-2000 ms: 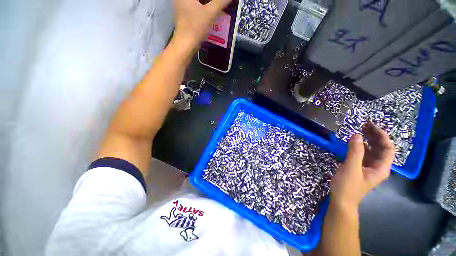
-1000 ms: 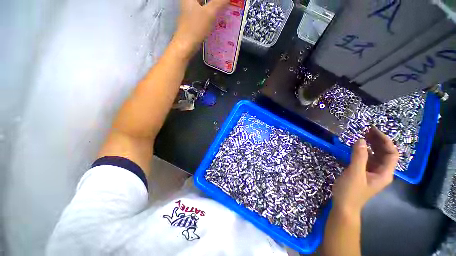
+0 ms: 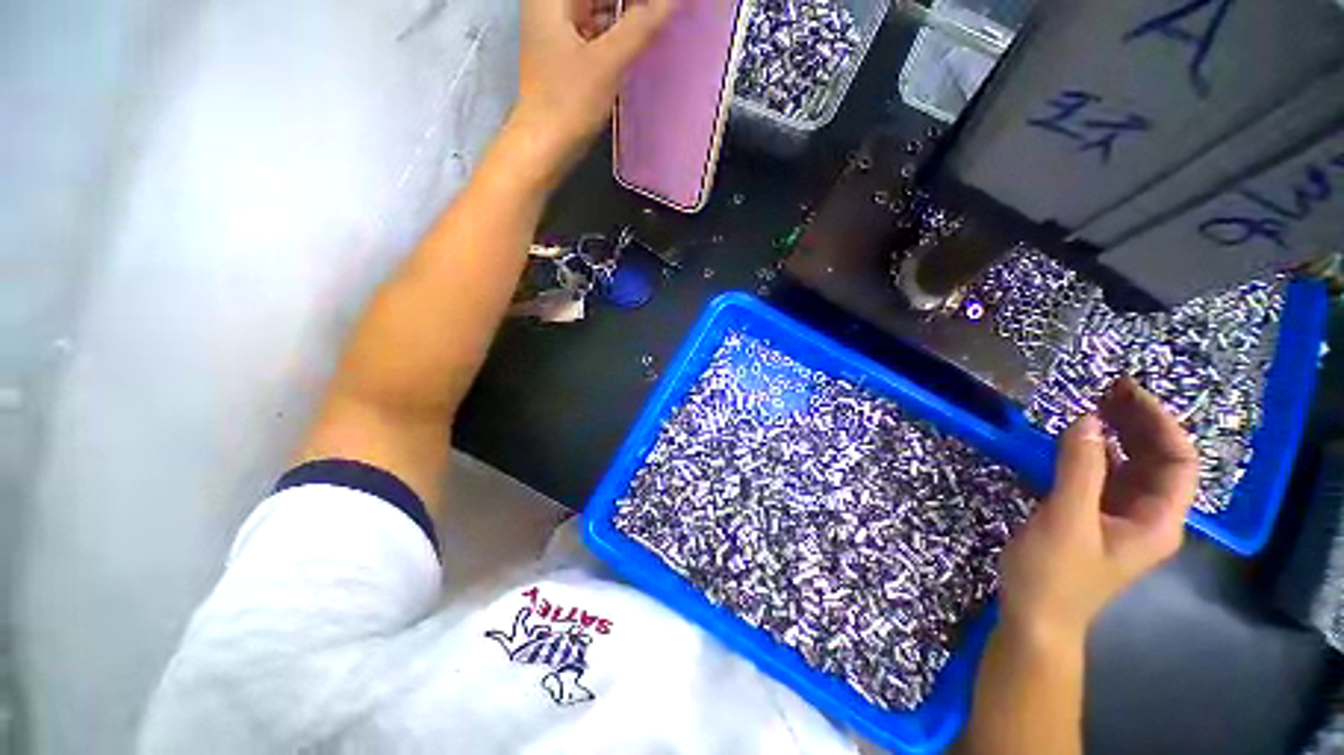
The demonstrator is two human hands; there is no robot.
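Note:
My left hand [image 3: 582,67] is at the top edge, partly cut off, with its fingers over the upper part of the smartphone [image 3: 678,111], whose screen is lit plain pink. My right hand [image 3: 1113,494] is over the gap between the near blue tray [image 3: 737,602] and the far blue tray [image 3: 1294,428]. Its thumb and index fingertips are close together, with something small and shiny between them, likely a metal sleeve. Both trays hold heaps of short silver cylinders [image 3: 826,516].
The grey press head [image 3: 1120,133] with handwriting overhangs the dark base [image 3: 870,280], which has scattered rings [image 3: 974,310]. Keys with a blue fob [image 3: 627,285] lie left of the near tray. Clear tubs [image 3: 803,67] stand behind the phone. Another container is cut off at the far right.
The phone screen has gone from a dark-framed page to red-marked pink, then plain pink. My left hand stays at the phone. The bench view has shifted slightly right, and my right hand keeps its pinch.

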